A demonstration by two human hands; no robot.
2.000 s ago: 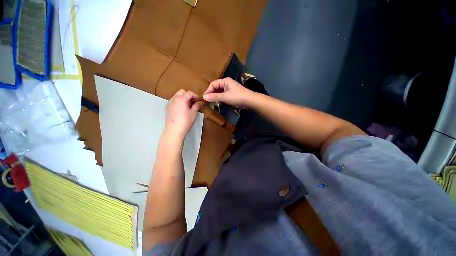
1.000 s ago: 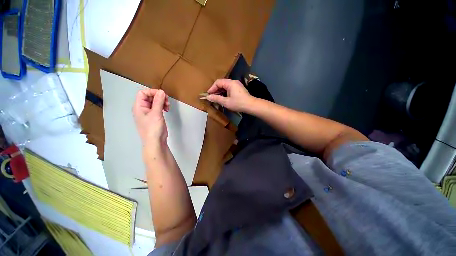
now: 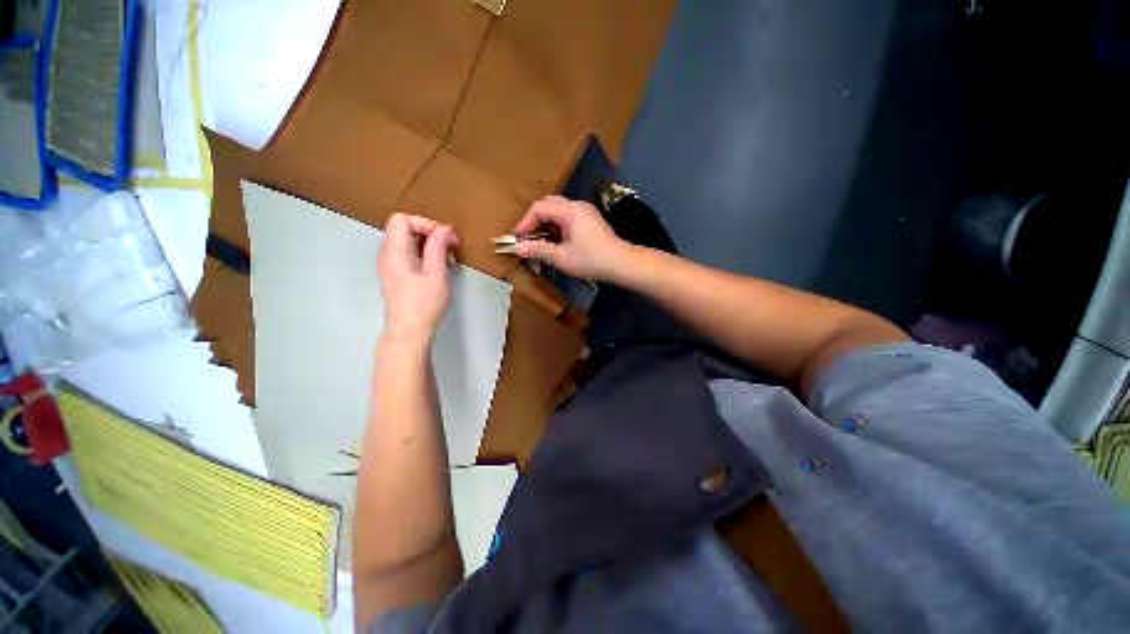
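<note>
The brown leather panels (image 3: 372, 74) lie in front of me, with thin seam or fold lines across them. An off-white board (image 3: 310, 334) lies on the leather. My left hand (image 3: 416, 275) is over the board's upper edge, thumb and fingertips pinched together. Any thread between them is too small to make out. My right hand (image 3: 573, 238) is just right of it over the leather, holding small snips. The snips' pale pointed tips (image 3: 504, 244) stick out toward my left hand and look slightly apart. The rest of the snips is hidden by my fingers.
Yellow ribbed strips (image 3: 198, 502) and a red item (image 3: 40, 419) are at the lower left. Clear plastic bags (image 3: 93, 285) and blue-rimmed trays (image 3: 87, 93) lie further up the left side. A dark strap (image 3: 227, 254) shows beside the board. Grey floor (image 3: 756, 136) is at the right.
My hands were together two seconds ago. They parted, my left hand moving left, and it has since come partway back right. My right hand stays nearly in place, with the snips' tips now showing more.
</note>
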